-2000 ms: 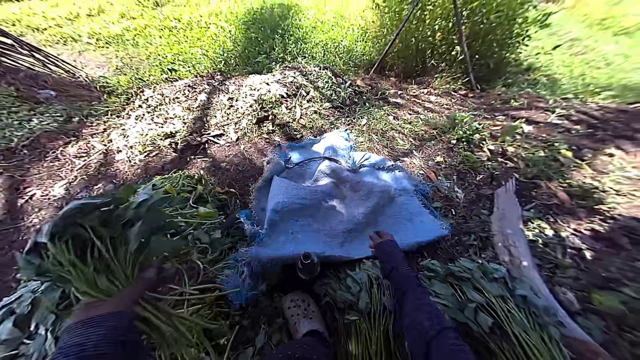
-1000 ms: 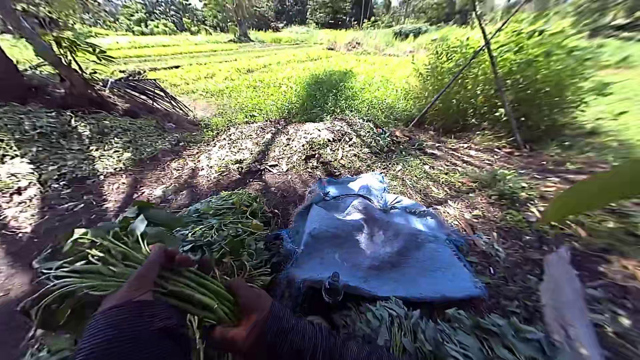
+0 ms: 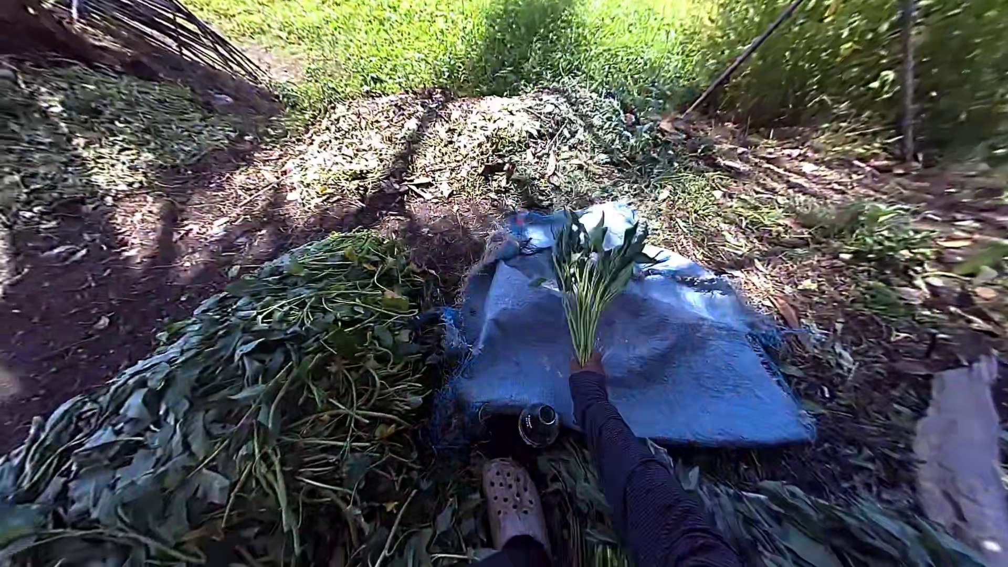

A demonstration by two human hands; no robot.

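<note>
My right hand [image 3: 587, 365] grips the stem ends of a small bunch of leafy green stems [image 3: 584, 307], with its leaves pointing away from me. The bunch is over the middle of a blue woven sack [image 3: 677, 362] laid flat on the ground. Left of the sack lies a large heap of cut leafy stems [image 3: 315, 378]. A dark bottle or jar [image 3: 539, 425] stands at the sack's near edge, to the left of my right forearm. My left hand is out of view.
A clog with holes [image 3: 513, 500] is on my foot below the bottle. More cut greens [image 3: 756, 520] lie at the near right, beside a weathered piece of wood [image 3: 961, 457]. Dry plant litter [image 3: 504, 142] lies beyond the sack, with poles at the back right.
One second ago both hands held a bunch of stems over the heap at left. Now my right hand holds a bunch over the sack, and my left hand has gone out of view.
</note>
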